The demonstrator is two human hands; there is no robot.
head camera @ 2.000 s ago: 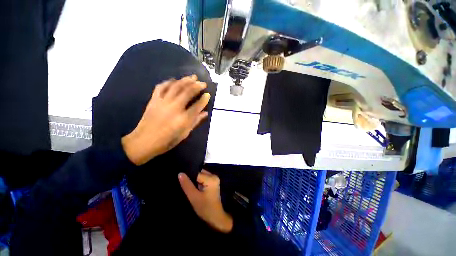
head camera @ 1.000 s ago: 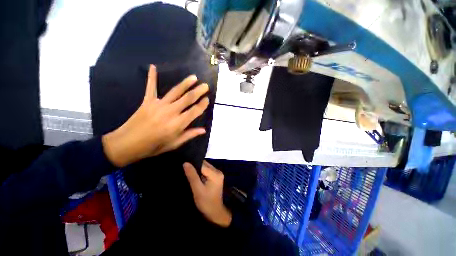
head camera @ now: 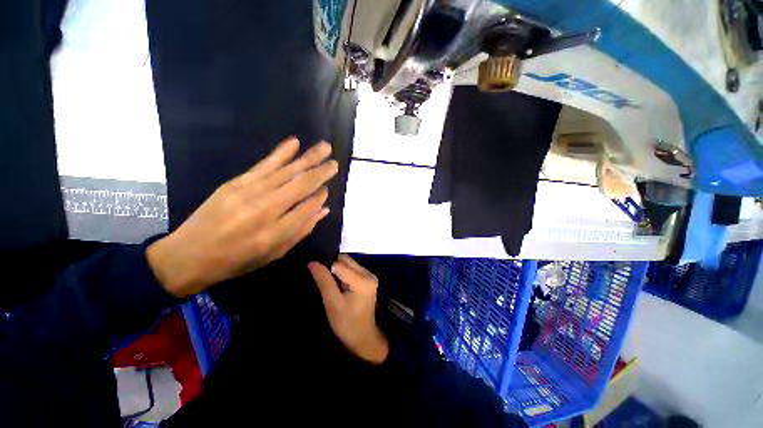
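Observation:
A black garment panel (head camera: 243, 92) lies left of the needle area (head camera: 352, 73) of the white and blue sewing machine (head camera: 586, 92). Its right edge runs by the presser foot; whether it is under the foot is hard to see. My left hand (head camera: 251, 219) lies flat on the panel with fingers stretched toward its right edge. My right hand (head camera: 353, 305) is at the table's front edge, with thumb and fingers pinching the panel's near right edge. Small black cut pieces (head camera: 495, 167) lie under the machine arm, right of the needle.
A ruler strip (head camera: 117, 202) runs along the front edge of the white table (head camera: 393, 209). More black cloth (head camera: 25, 125) lies at the far left. A blue plastic crate (head camera: 520, 334) with scraps stands below the table. Light blue cloth (head camera: 701, 227) hangs at the right end.
The panel has moved away from me past the needle, and its rounded far end has left the picture. My left hand has drawn its fingers closer together; my right hand stays near the table edge.

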